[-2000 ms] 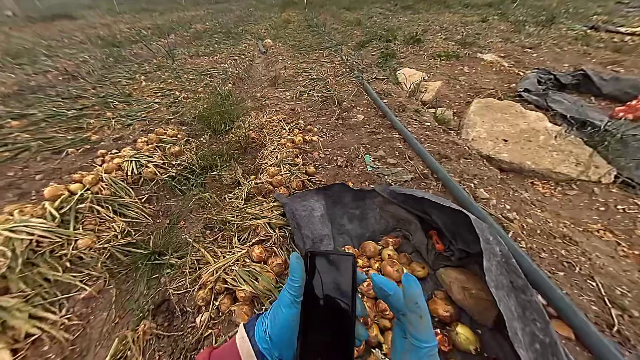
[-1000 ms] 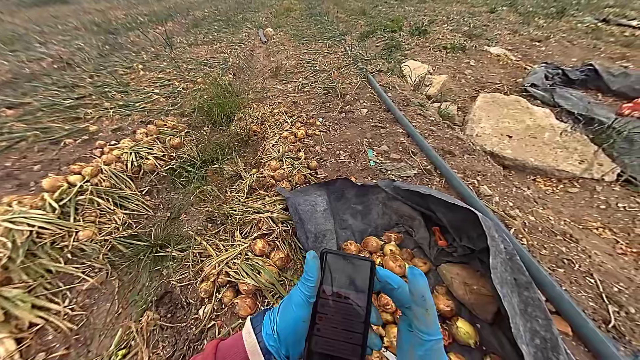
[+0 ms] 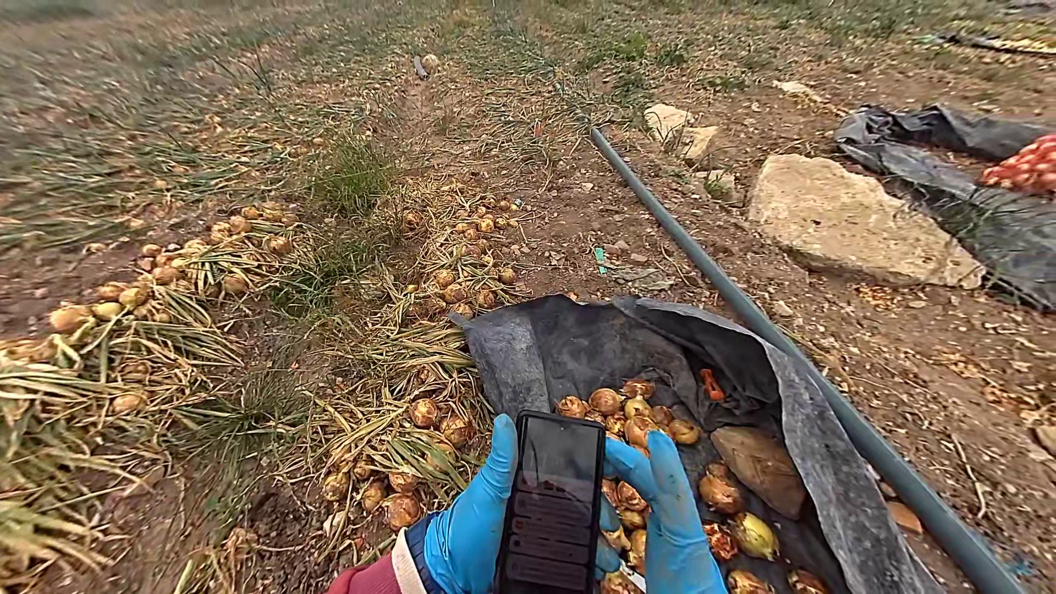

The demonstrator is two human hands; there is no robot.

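Observation:
A black smartphone [image 3: 551, 503] with a dim lit screen is held upright at the lower middle of the head view. My left hand [image 3: 474, 520], in a blue glove, grips its left edge and back. On the right side, my right hand [image 3: 672, 520], also blue-gloved, has fingers against the phone's edge while its thumb stands up beside it. Behind and below the hands, a dark fabric sheet [image 3: 577, 338] bears loose onions [image 3: 606, 402], a brown stone [image 3: 759, 469] and a small orange object [image 3: 710, 384]. Part of something white and thin shows below my right hand, mostly hidden.
A grey pipe [image 3: 701, 260] runs diagonally along the sheet's right side. Beyond it lie a large flat rock [image 3: 858, 219] and another dark sheet [image 3: 982, 198] with red-netted produce [image 3: 1027, 167]. Pulled onions with dry leaves [image 3: 157, 305] lie in rows at left.
The phone's screen has gone from dark to lit. My right hand was a little apart from the phone two seconds ago and is now against its right side.

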